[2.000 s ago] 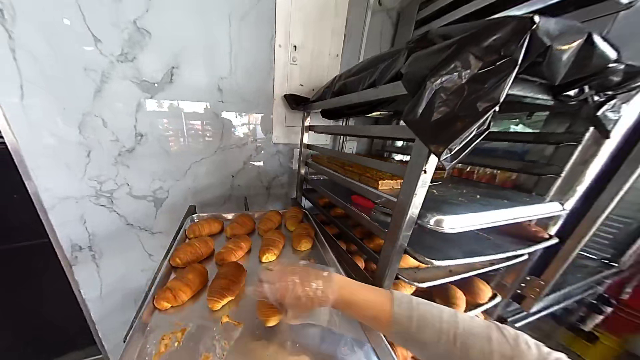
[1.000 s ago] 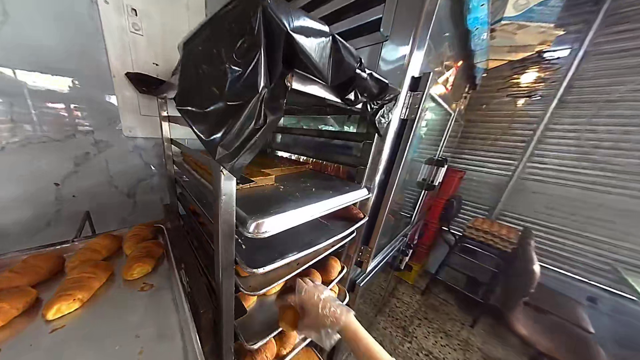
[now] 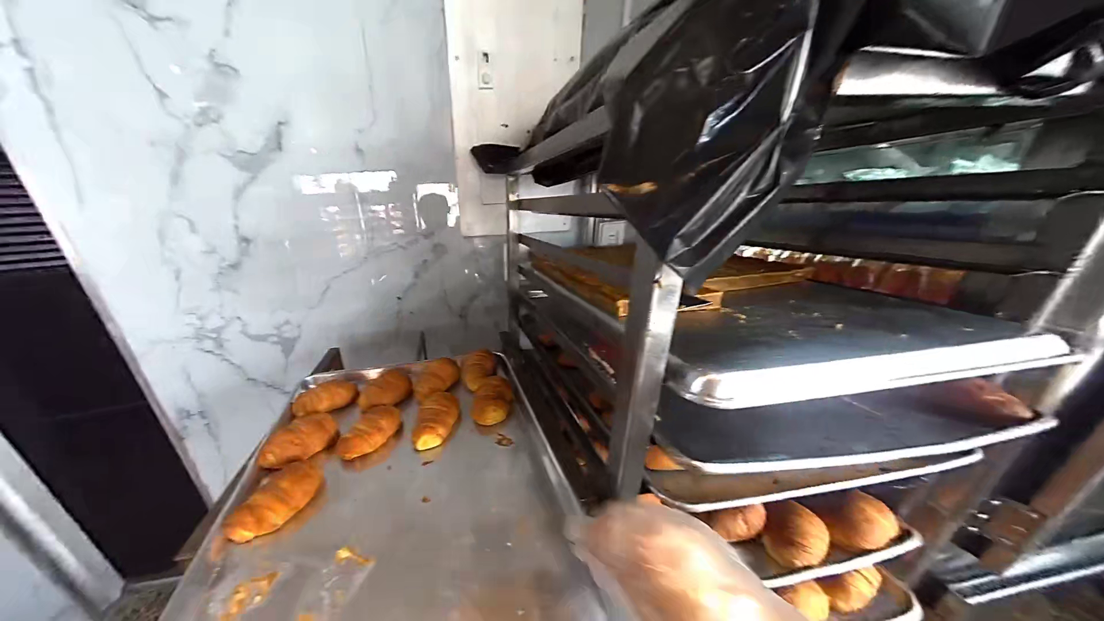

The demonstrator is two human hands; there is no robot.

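Note:
My right hand [image 3: 673, 561], in a clear plastic glove and blurred, is at the bottom between the flat metal tray and the rack; whether it holds anything cannot be told. Left of it lies the metal tray [image 3: 457, 509] with several croissants [image 3: 435, 420] in rows toward its far end. One croissant [image 3: 274, 502] lies nearest, by the left edge. To the right, round bread rolls [image 3: 795, 533] sit on lower trays of the metal rack [image 3: 645, 371]. My left hand is out of view.
Black plastic sheeting [image 3: 716, 129] drapes over the rack's top. A nearly bare upper tray [image 3: 862, 328] juts from the rack, with flat golden baked pieces [image 3: 604, 280] toward its left side. A marbled wall [image 3: 259, 216] stands behind the croissant tray.
My right hand was over the croissant tray, then at the rolls in the rack; now it is between the two. A croissant in the nearer row has gone from the tray. The view swung right and back.

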